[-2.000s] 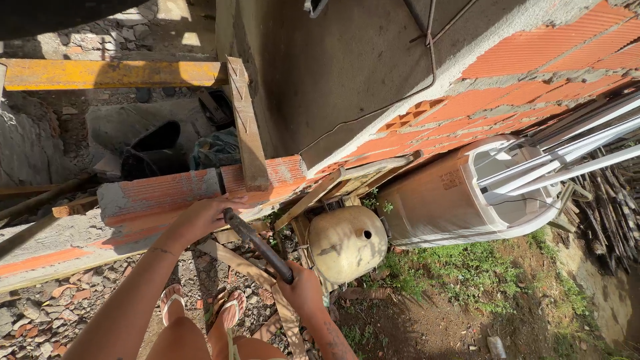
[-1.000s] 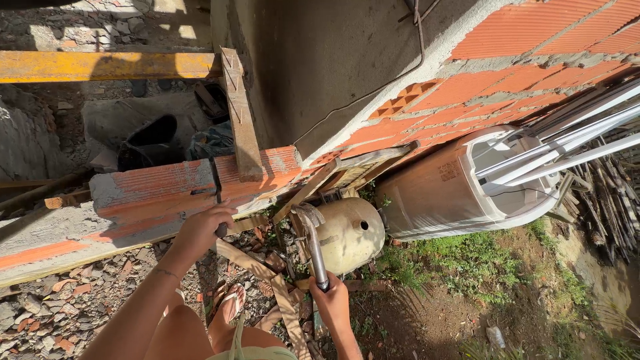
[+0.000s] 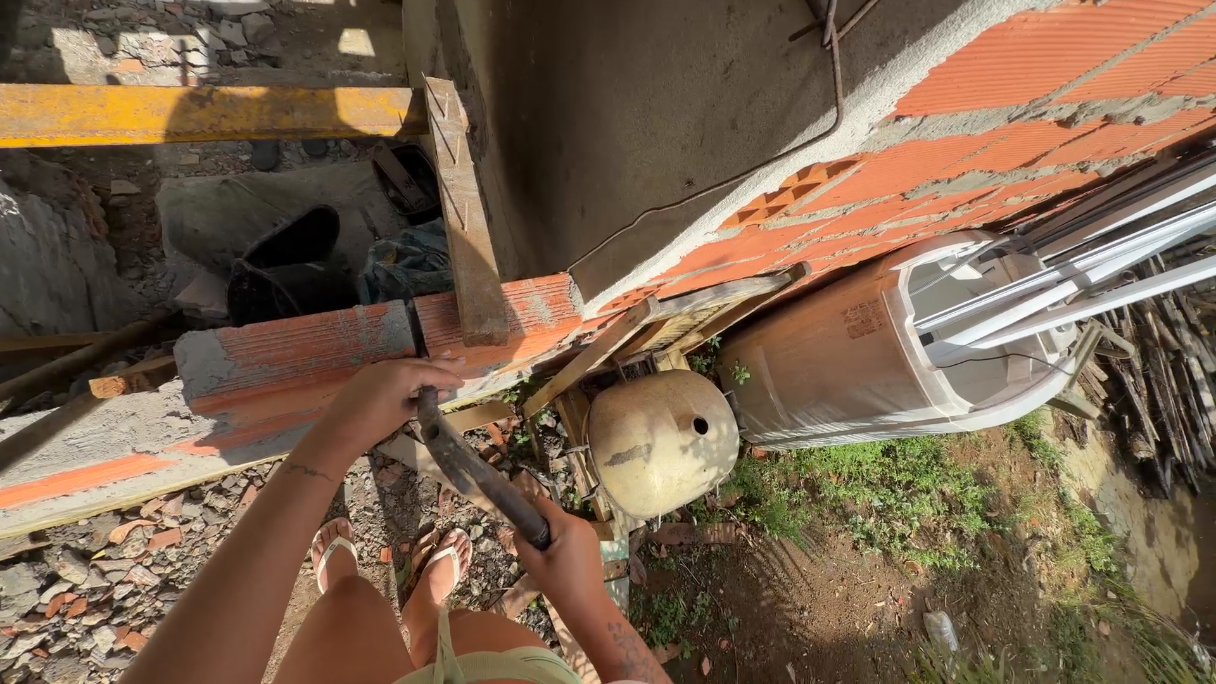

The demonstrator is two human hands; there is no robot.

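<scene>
My left hand [image 3: 385, 394] is closed at the edge of a hollow red brick [image 3: 294, 351], around the end of a dark thin tool [image 3: 416, 328] that runs across the brick top; most of that tool is hidden. My right hand [image 3: 567, 556] grips the lower end of a dark, curved, bar-like tool [image 3: 480, 465]. Its upper end meets or nearly meets the left hand; contact cannot be told. Beside the dark thin tool lies another ridged red brick [image 3: 532, 309], with a wooden board [image 3: 467, 218] bearing nails across it.
A yellow beam [image 3: 209, 114] crosses the upper left. A plastered brick wall [image 3: 1007, 85] rises at right. Below it stand a pale rounded tank [image 3: 655, 456] with a hole and a large tub [image 3: 826, 361] holding long white profiles. Rubble [image 3: 95, 589] lies around my sandalled feet.
The curved tool in my right hand swung right, away from my left hand, one second ago, and is back against or near it now. My left hand stays by the bricks.
</scene>
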